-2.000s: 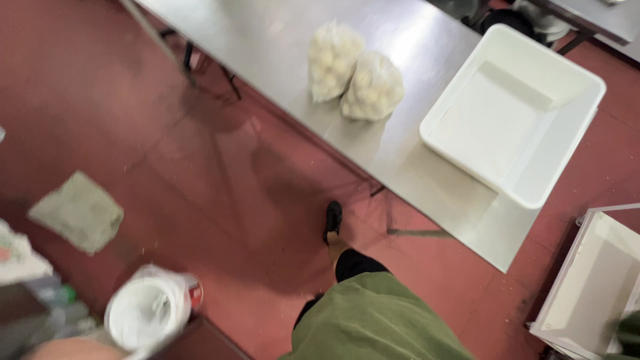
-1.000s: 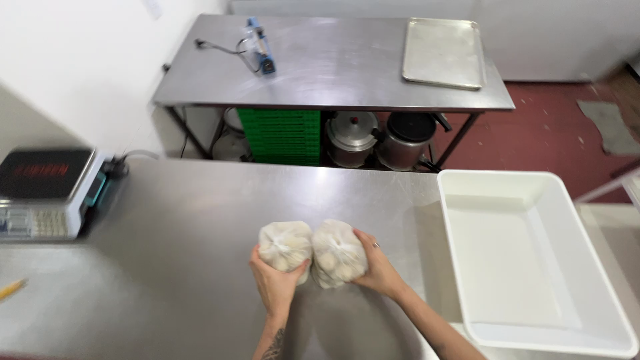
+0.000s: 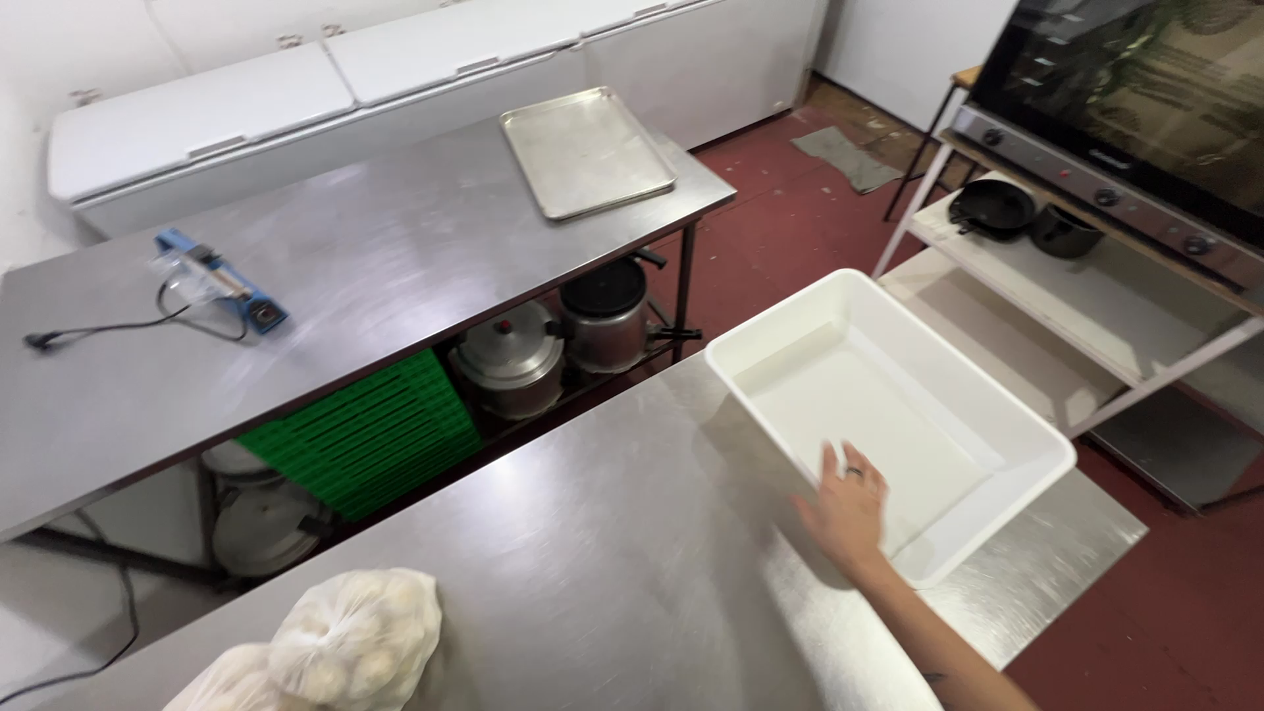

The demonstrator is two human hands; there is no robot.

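Observation:
My right hand, a ring on one finger, is spread over the near left rim of a deep white plastic tub; whether it touches the rim I cannot tell. The tub stands on the right end of the steel table. At the lower left, two clear plastic bags of pale round balls rest side by side on the same table. My left hand is out of the frame.
Behind stands a second steel table with a metal sheet pan and a blue corded device. Below it are a green plastic crate and pressure cookers. An oven on a shelved rack is at right.
Both hands held the bags one second ago; they have let go. My right hand has moved to the white tub, and my left hand has left the view. The view has turned.

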